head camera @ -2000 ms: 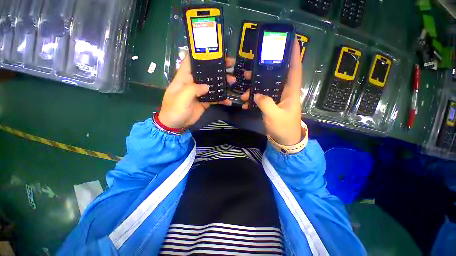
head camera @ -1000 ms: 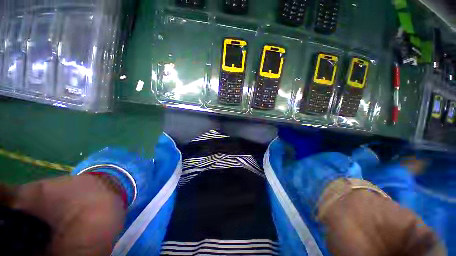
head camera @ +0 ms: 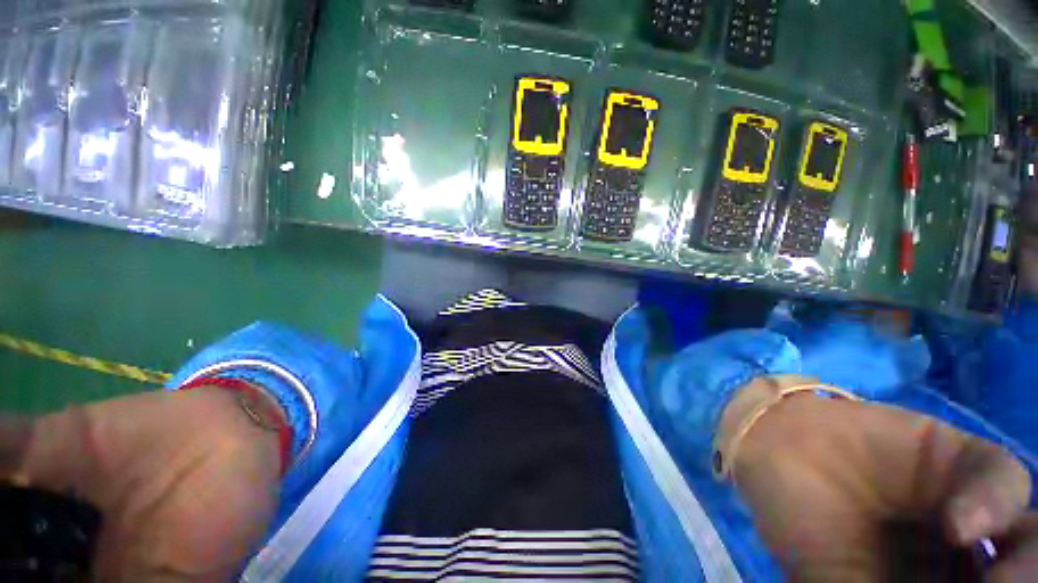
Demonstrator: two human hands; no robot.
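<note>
My left hand point(head camera: 171, 484) is large and cut off at the lower left, closed around a black phone point(head camera: 46, 533) that shows only in part. My right hand point(head camera: 876, 484) is blurred at the lower right, its fingers bent around a dark object point(head camera: 920, 552), seemingly a phone, mostly hidden. Both hands are well below the clear tray point(head camera: 427, 233). Several yellow-framed keypad phones point(head camera: 623, 165) lie face up in its near row, screens dark. The near row's left end pocket holds no phone. Black keypads point(head camera: 751, 29) show in the far row, cut off by the top edge.
Stacked clear blister trays point(head camera: 171, 125) stand at the left. A red pen-like stick point(head camera: 908, 205) and green pieces point(head camera: 931, 40) lie right of the tray. Another tray's phone point(head camera: 998, 256) is at the far right. Small white scraps point(head camera: 326, 185) lie between stack and tray.
Two seconds ago both hands held lit phones upright over the tray; they have since come down and apart to the lower corners. Over the last second, the right hand's fingers have come further into view.
</note>
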